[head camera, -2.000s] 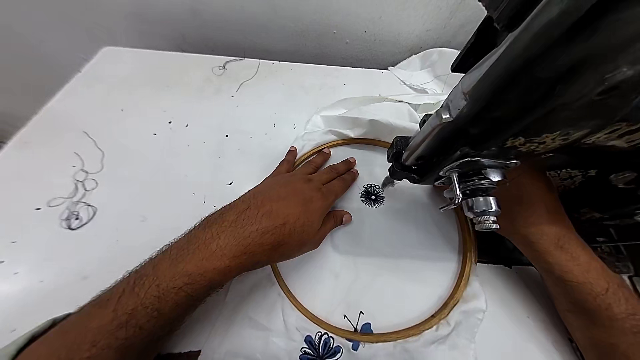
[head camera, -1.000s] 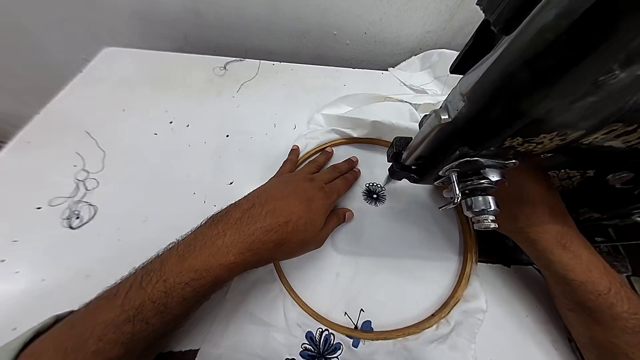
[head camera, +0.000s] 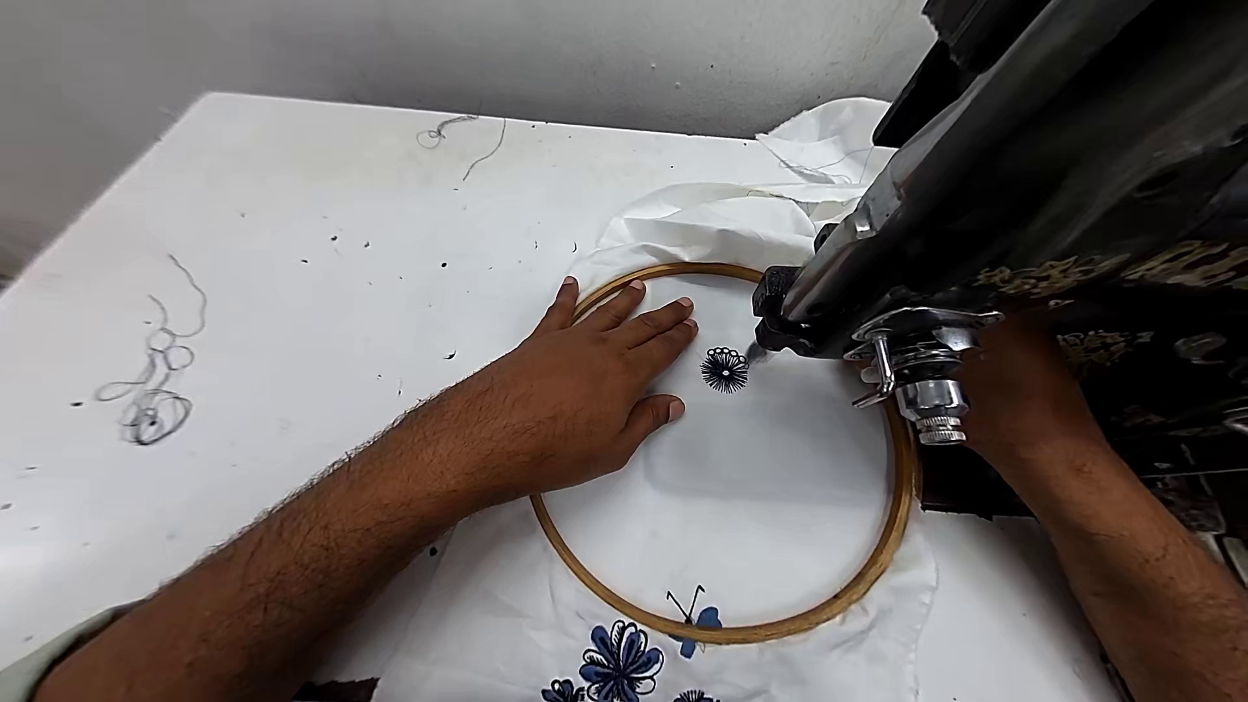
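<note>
White fabric (head camera: 770, 546) is stretched in a round wooden embroidery hoop (head camera: 902, 487) below the head of a black sewing machine (head camera: 1014, 166). My left hand (head camera: 609, 390) lies flat over the hoop's left side, fingers spread on rim and cloth. Just right of its fingertips is a small dark embroidered flower (head camera: 724, 370), close to the needle area. My right hand (head camera: 1024, 390) reaches behind the chrome tension assembly (head camera: 931, 370) at the hoop's right side; its fingers are mostly hidden. Near the hoop's lower rim are a blue butterfly (head camera: 697, 624) and a larger blue flower (head camera: 621, 663).
A tangle of dark thread (head camera: 156, 390) lies on the left of the white table (head camera: 292, 322), with more loose thread (head camera: 468, 136) at its back edge. Bunched fabric (head camera: 712, 214) sits behind the hoop. A grey wall (head camera: 487, 49) stands beyond the table.
The row of small loops above the dark flower's edge shows more clearly, and the hoop with the flower has shifted very slightly. Both hands stay in about the same places.
</note>
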